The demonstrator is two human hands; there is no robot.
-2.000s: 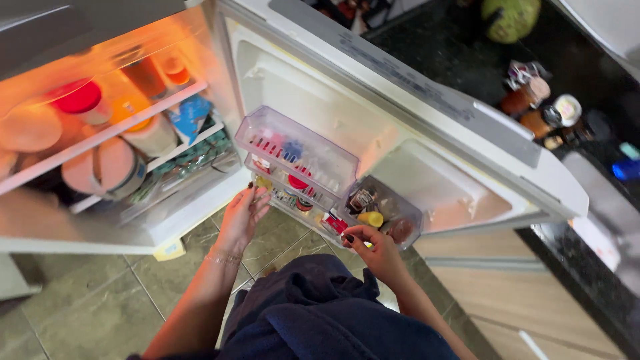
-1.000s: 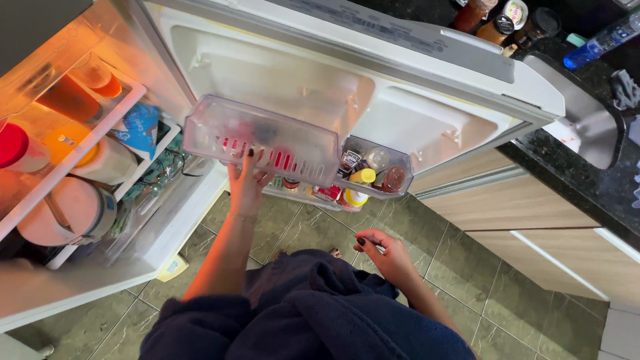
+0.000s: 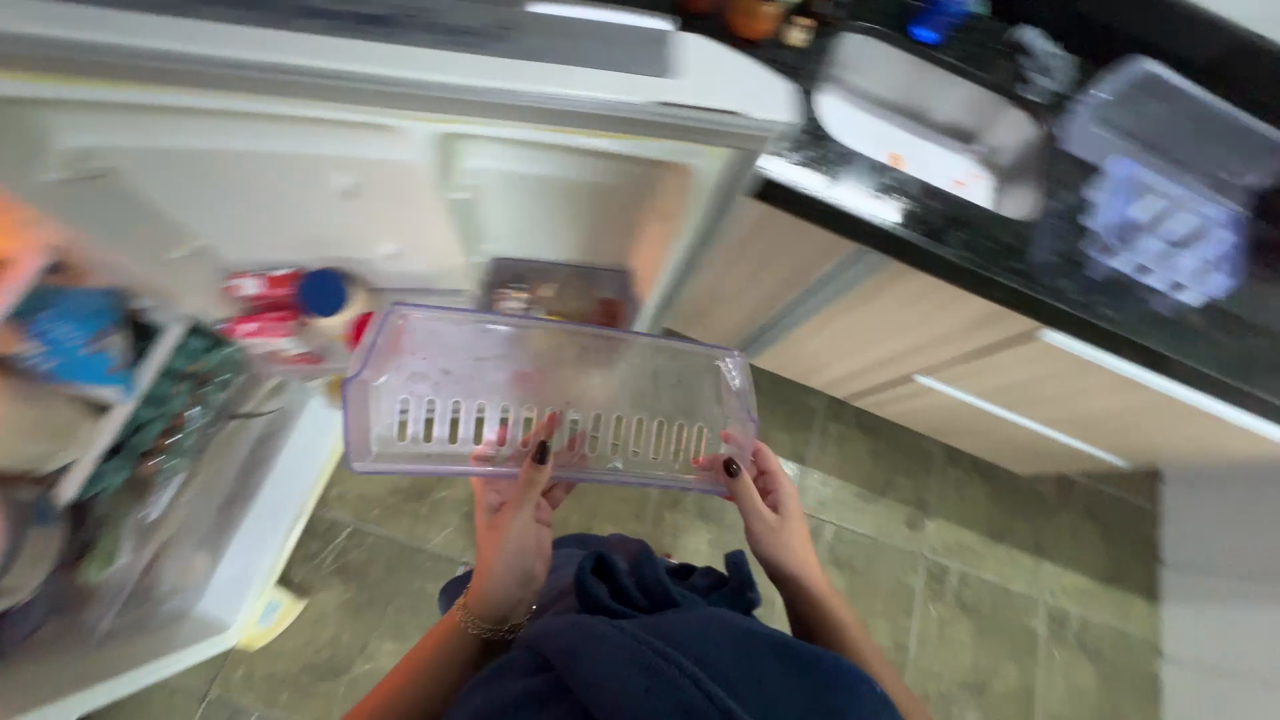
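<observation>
A clear plastic refrigerator door bin [image 3: 640,390] with a row of slots is held in front of the open refrigerator door [image 3: 240,150]. My left hand [image 3: 515,520] grips its near edge around the middle, thumb on the inside and fingers showing through from below. At the bin's right end my right hand [image 3: 770,505] holds the same edge by thumb and fingers. Nothing is seen inside the bin. Behind it, a smaller door bin [image 3: 560,290] with blurred items stays on the door, and a jar with a blue lid [image 3: 323,293] stands beside red packages [image 3: 265,290].
Refrigerator shelves with a blue bag [image 3: 75,335] and greens [image 3: 175,410] lie at left. On the right, a black stone counter [image 3: 1000,270] bears a steel sink [image 3: 930,120] and a clear plastic container [image 3: 1165,180], above wooden drawers [image 3: 940,370].
The large clear bin has come off the door and is now in both my hands. My right hand, free one second ago, has taken hold of its right end. The view has swung to the right.
</observation>
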